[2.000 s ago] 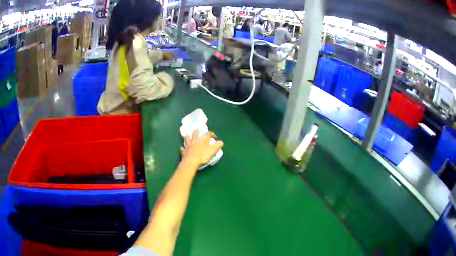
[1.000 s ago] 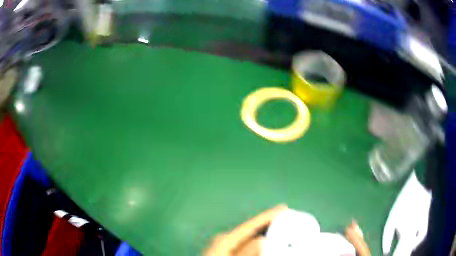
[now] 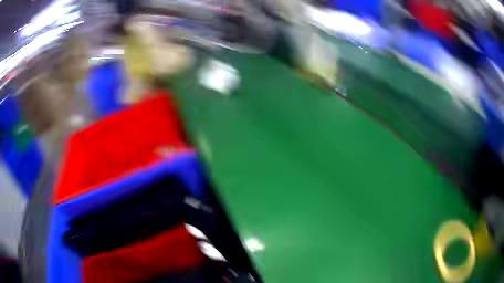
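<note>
The view is strongly blurred. A white thing [image 3: 219, 76], perhaps socket units, lies on the green surface [image 3: 309, 182] at its far end, close to another person. Its shape and number cannot be told. Neither my left hand nor my right hand is in the picture. A flat pale-yellow tape ring [image 3: 454, 251] lies on the green surface at the lower right.
A red crate [image 3: 121, 146] sits on a blue crate [image 3: 57, 243] at left, beside the surface's edge. Another person's sleeve [image 3: 166, 58] is at the far left end. A pale post [image 3: 318, 55] stands behind. Part of the yellow tape roll [image 3: 484, 237] shows at right.
The view has swung back left and up from the near end of the surface. Both hands and the white units seen with them one second ago are out of the picture.
</note>
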